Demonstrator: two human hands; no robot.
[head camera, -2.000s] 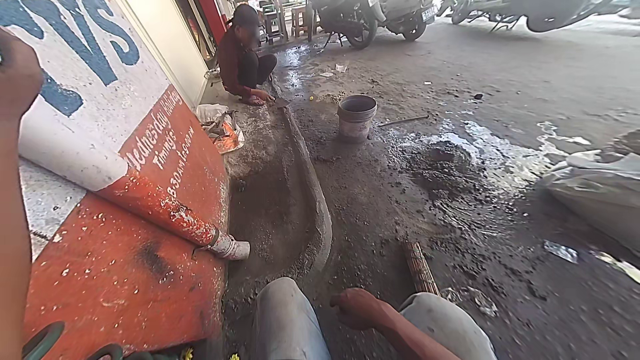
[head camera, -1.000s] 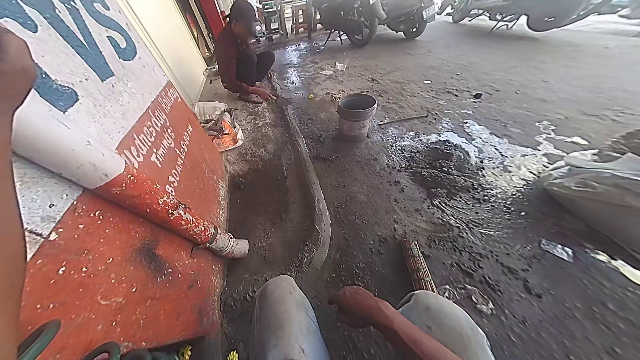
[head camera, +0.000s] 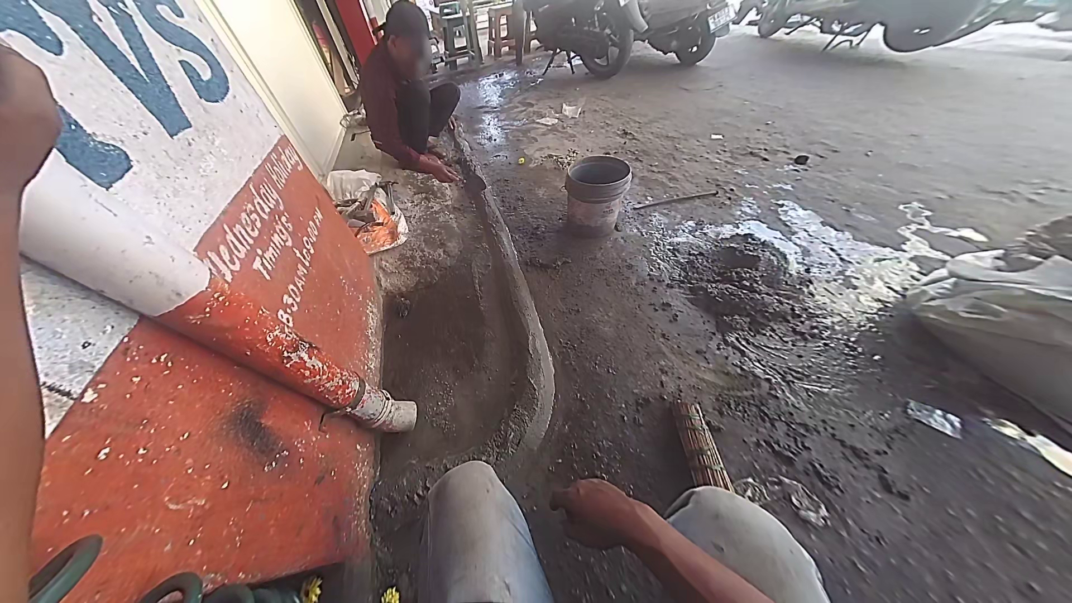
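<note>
My right hand hangs between my knees above the wet ground, its fingers curled; whether it holds something small cannot be told. At the upper left edge my left hand is raised beside the painted wall, partly cut off, its fingers hidden. A curved mortar curb runs from near my knees to a crouching person, whose hand touches the ground at its far end. A bundle of thin sticks lies by my right knee. The plastic bucket stands upright right of the curb.
A drainpipe slants down the red and white wall, which bears writing. A heap of wet mortar, a thin rod and a large sack lie to the right. Motorcycles stand at the back; a crumpled bag rests by the wall.
</note>
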